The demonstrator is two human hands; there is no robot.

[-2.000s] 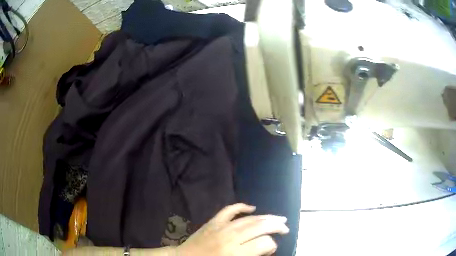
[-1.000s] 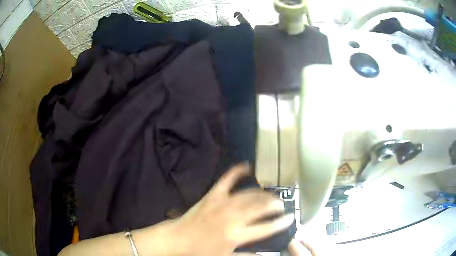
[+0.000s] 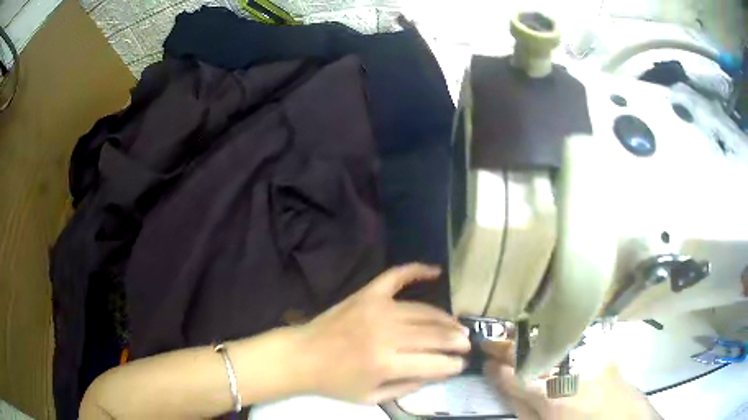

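The plum-brown garment body (image 3: pixel 238 205) lies in soft folds left of the cream-white sewing machine head (image 3: pixel 513 238). A navy-black panel (image 3: pixel 414 156) runs along its right side up to the machine. My left hand (image 3: pixel 385 340) lies flat on the dark edge near the needle, fingers pointing right. My right hand (image 3: pixel 566 394) is partly hidden behind the machine head, its fingertips at the dark edge by the presser foot (image 3: pixel 492 328). The needle point cannot be made out. The pale needle plate (image 3: pixel 447 400) shows below the hands.
A brown cardboard guard (image 3: pixel 41 189) stands at the left. A yellow-green cutter (image 3: pixel 266 11) lies by the brick-patterned wall at the top. Blue-handled snips (image 3: pixel 726 351) lie at the right on the white table (image 3: pixel 705 394). A bit of orange shows under the cloth.
My left hand has moved up along the dark panel to the needle area. My right hand has come into view at the presser foot. The view has shifted, showing more of the machine head's top.
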